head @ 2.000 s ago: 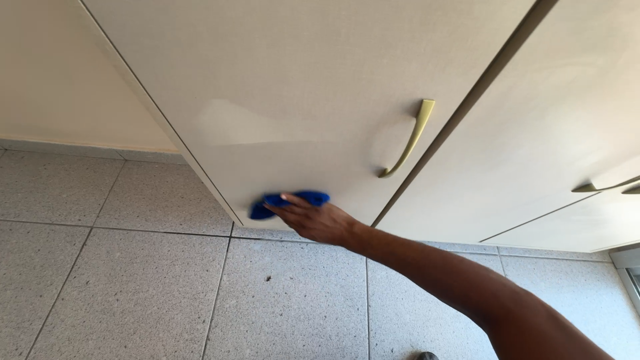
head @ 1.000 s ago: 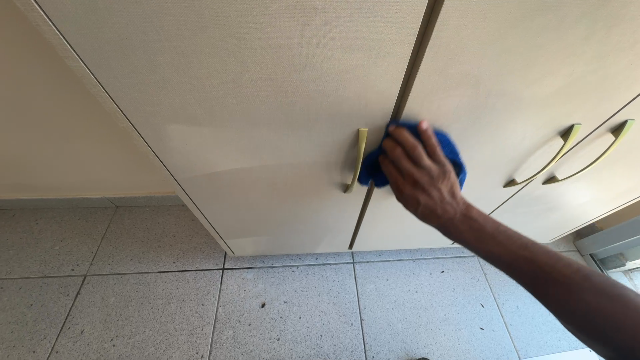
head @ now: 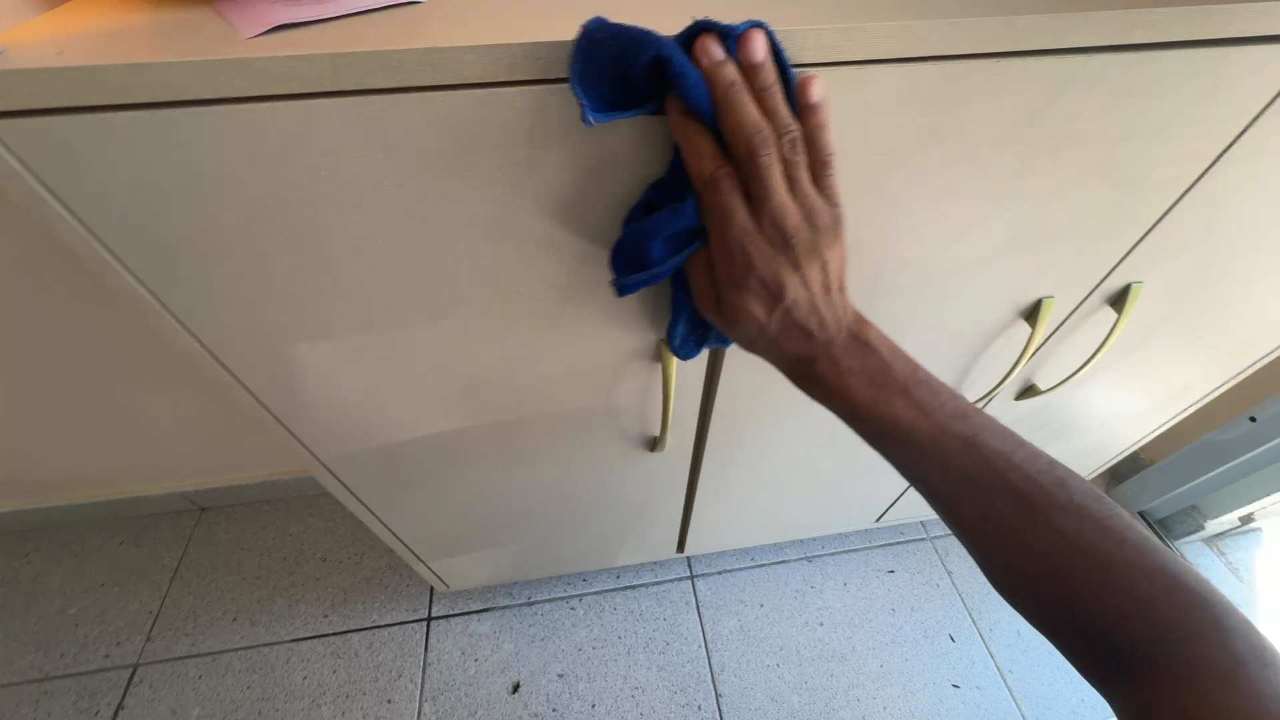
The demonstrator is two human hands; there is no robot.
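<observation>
My right hand (head: 770, 210) presses a crumpled blue cloth (head: 655, 235) against the top of the pale cabinet doors, over the gap between two of them. The cloth's upper part reaches onto the front edge of the countertop (head: 400, 65). Just below the cloth, a curved brass-coloured handle (head: 667, 400) is fixed on the left cabinet door (head: 450, 300). My fingers lie flat over the cloth and hide part of it. My left hand is out of view.
Two more curved handles (head: 1022, 350) (head: 1095, 345) stick out at the right. A pink paper (head: 300, 10) lies on the countertop. Speckled floor tiles (head: 560, 650) run below the cabinet, and a grey metal frame (head: 1210, 460) stands at the right edge.
From the bottom of the left door, my right hand has moved up with the blue cloth, past the handle, to the countertop's edge. The view has shifted upward, showing the countertop.
</observation>
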